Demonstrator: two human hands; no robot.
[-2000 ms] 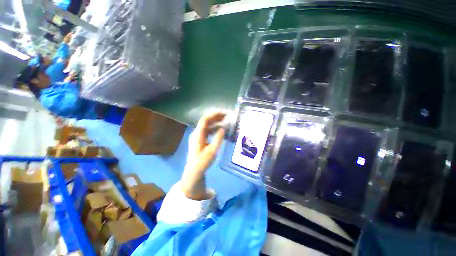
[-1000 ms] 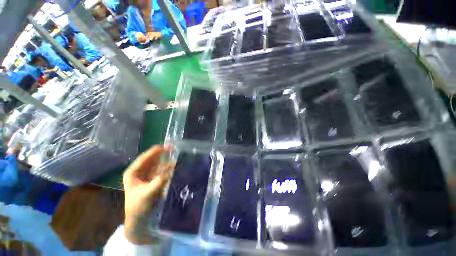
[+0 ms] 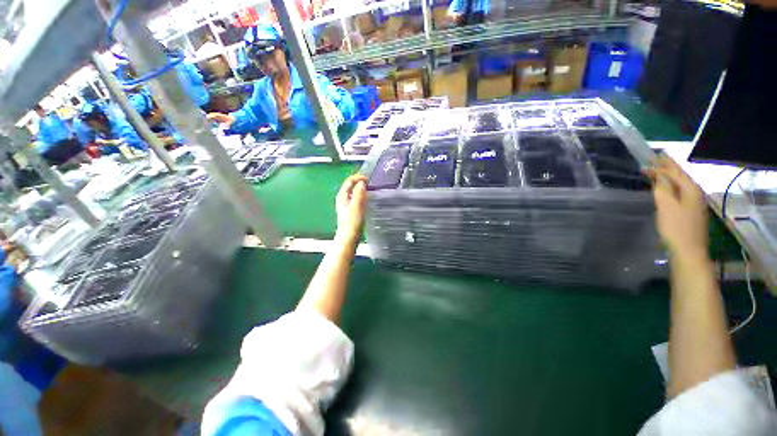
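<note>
A tall stack of clear blister trays [image 3: 511, 234] stands on the green bench, with dark smartphones [image 3: 545, 160] in the pockets of its top tray. Two of the phones show small white lettering. My left hand [image 3: 351, 209] holds the top tray at its left end. My right hand [image 3: 677, 200] holds it at its right end. The fingertips are partly hidden at the tray edges.
A second stack of filled blister trays [image 3: 162, 294] stands at the left, beside a slanting metal post [image 3: 200, 128]. People in blue smocks [image 3: 285, 94] sit across the bench. A black monitor [image 3: 737, 94], cables and papers are at the right.
The phone tray that lay close in front of me has moved forward onto the stack. My right hand has come into view at its right end. The view has lifted and shows more of the workshop.
</note>
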